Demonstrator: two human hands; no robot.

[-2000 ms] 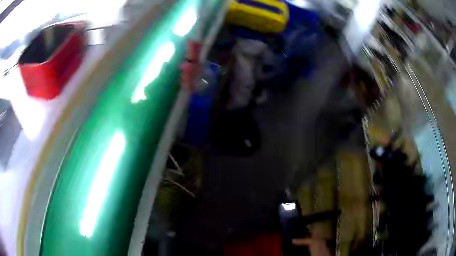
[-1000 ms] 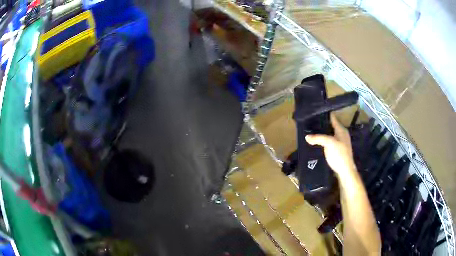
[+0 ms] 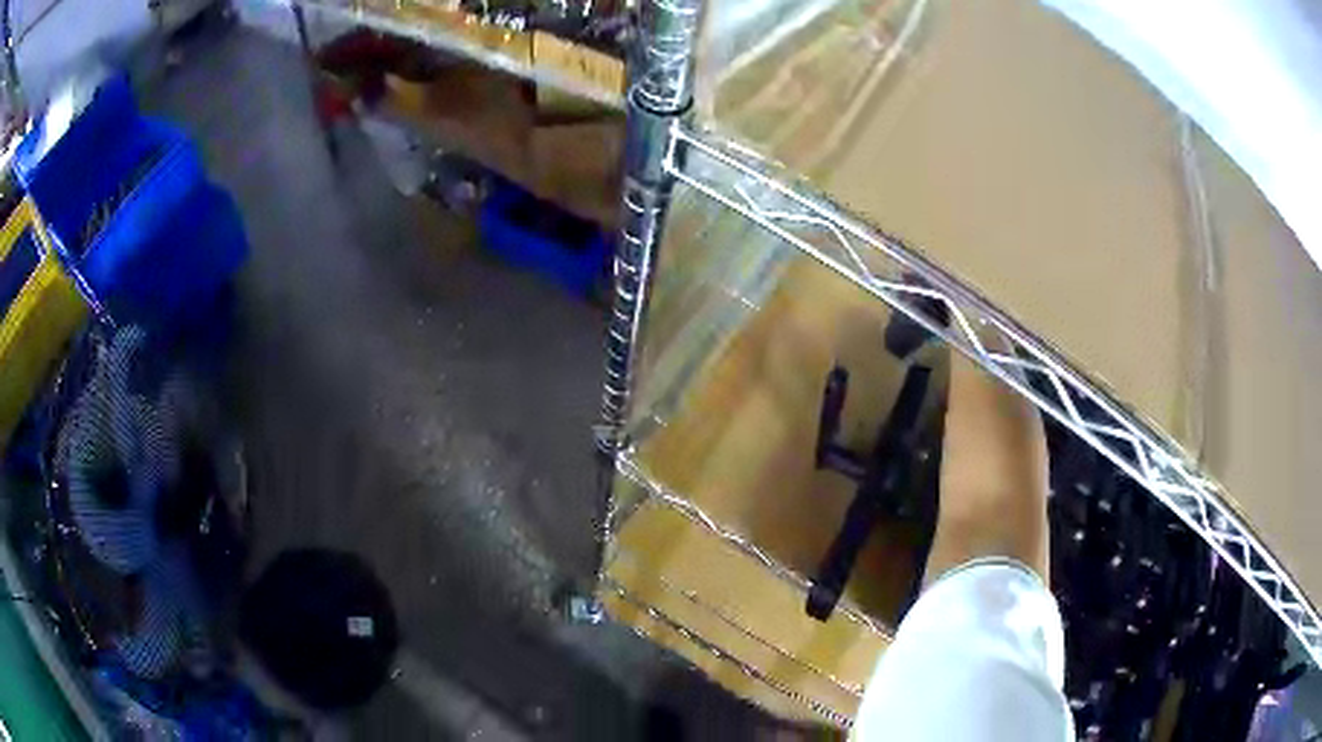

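My right forearm, in a white sleeve, reaches from the bottom edge into the wire rack. My right hand (image 3: 980, 352) is mostly hidden behind the rack's upper rail, so its fingers and grip cannot be told. A dark piece (image 3: 913, 326) shows beside it. A black handled lock assembly (image 3: 874, 486) with a projecting bar lies on the cardboard-lined shelf (image 3: 711, 573), left of my forearm. Many more black assemblies (image 3: 1145, 594) are packed on the rack to the right of my arm. My left hand is not in view.
The rack's metal post (image 3: 635, 276) and curved wire rail (image 3: 826, 239) stand between me and the shelf. A cardboard sheet (image 3: 1073, 189) covers the top level. On the floor side are a black round stool (image 3: 319, 626), a fan (image 3: 123, 449), blue crates (image 3: 152, 218) and a blue bin (image 3: 544, 239).
The view has turned right and the conveyor has nearly left it. My right hand, earlier at a black assembly in front of the rack, is now inside behind the rail.
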